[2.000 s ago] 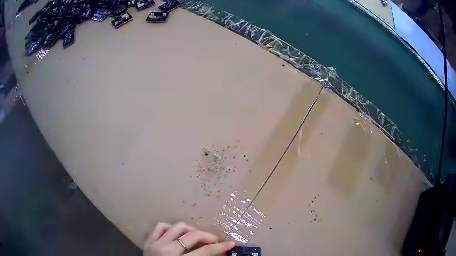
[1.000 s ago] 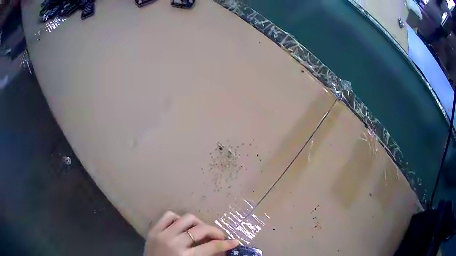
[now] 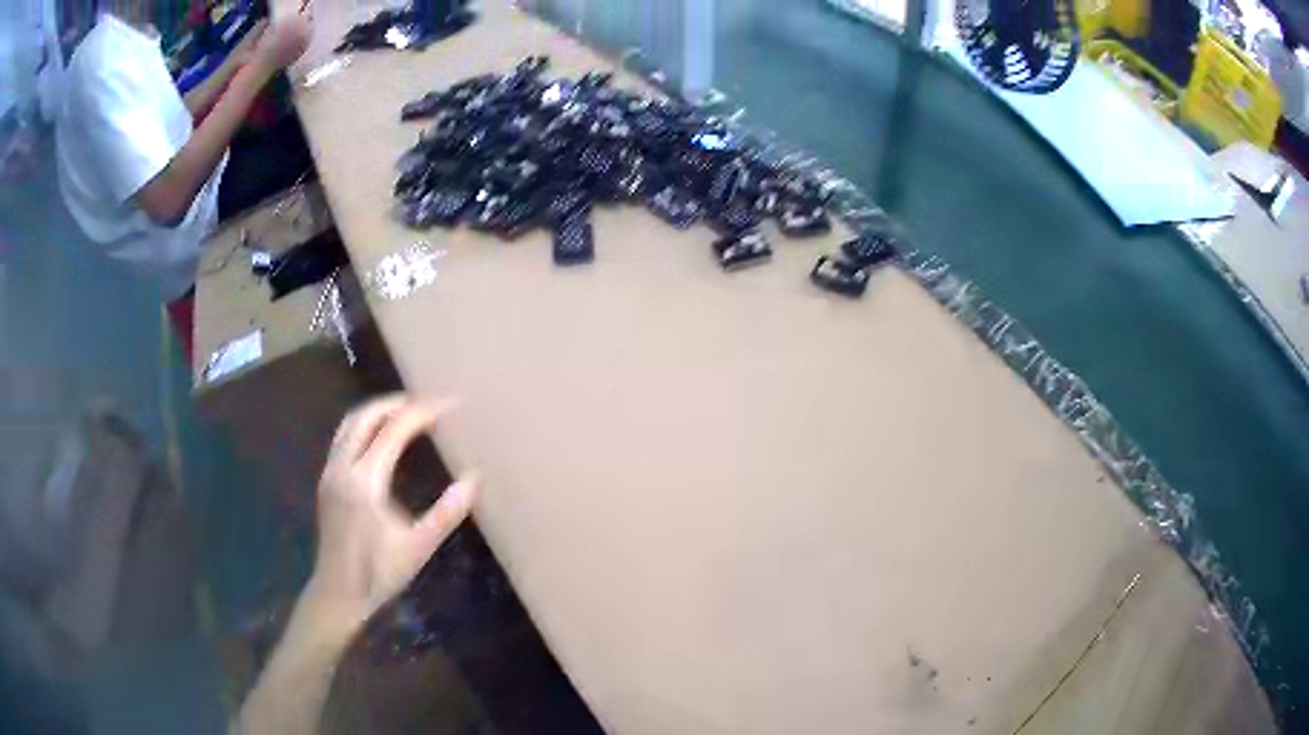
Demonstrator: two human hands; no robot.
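Note:
My left hand (image 3: 388, 495) is over the near left edge of the bench, thumb and fingers apart, with nothing in it; it is slightly blurred. A pile of dark display boards (image 3: 574, 151) lies on the tan bench (image 3: 689, 431) beyond it. A few single boards, one with pale parts facing up (image 3: 742, 249), lie at the pile's right and near side. My right hand is not in view.
A person in a white top (image 3: 122, 129) sits at the bench's far left. An open cardboard box (image 3: 266, 352) stands below the left edge. Clear tape (image 3: 1041, 376) lines the green conveyor (image 3: 890, 158). Across it are a black fan (image 3: 1016, 40) and a yellow crate (image 3: 1232, 89).
The view has swung up and left, bringing the whole board pile in. My left hand has left the board it held at the bottom and is now open at the left edge.

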